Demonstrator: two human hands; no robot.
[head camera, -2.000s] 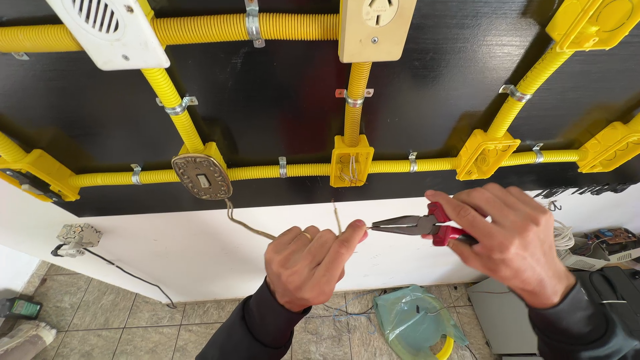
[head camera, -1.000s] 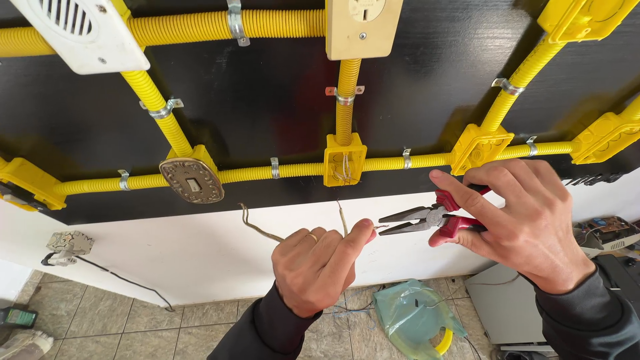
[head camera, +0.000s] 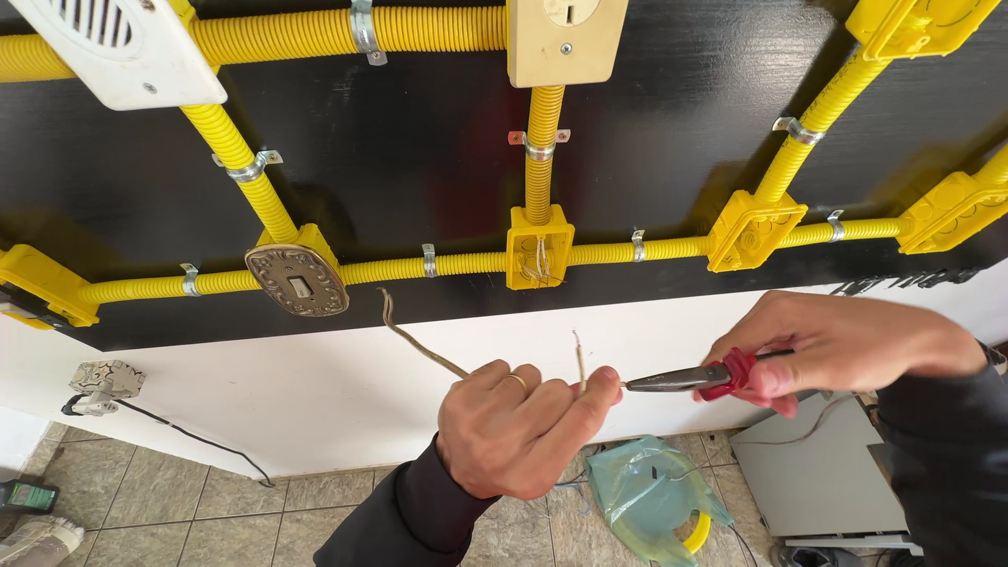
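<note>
My left hand (head camera: 524, 429) grips a beige two-conductor electrical cable (head camera: 421, 344) below the black board. One cable end rises at the left; a separated conductor with a bare tip (head camera: 580, 358) stands up by the index finger. My right hand (head camera: 850, 342) holds red-handled long-nose pliers (head camera: 677, 379), whose closed jaws point left and meet a short wire end at my left fingertips. Above the hands, an open yellow junction box (head camera: 539, 248) holds loose wires. To its left is an ornate metal switch plate (head camera: 297, 279).
Yellow corrugated conduit (head camera: 472, 264) links several yellow boxes across the black board (head camera: 378, 197). A beige outlet plate (head camera: 567, 47) and a white grille cover (head camera: 118, 47) are at the top. A wall socket (head camera: 108, 378) is lower left. On the tiled floor lie a teal plastic bag (head camera: 646, 496) and a grey metal case (head camera: 819, 465).
The plier jaws, apart one second ago, have closed at the wire end by my left fingertips. My right hand has turned, with its back more toward the camera.
</note>
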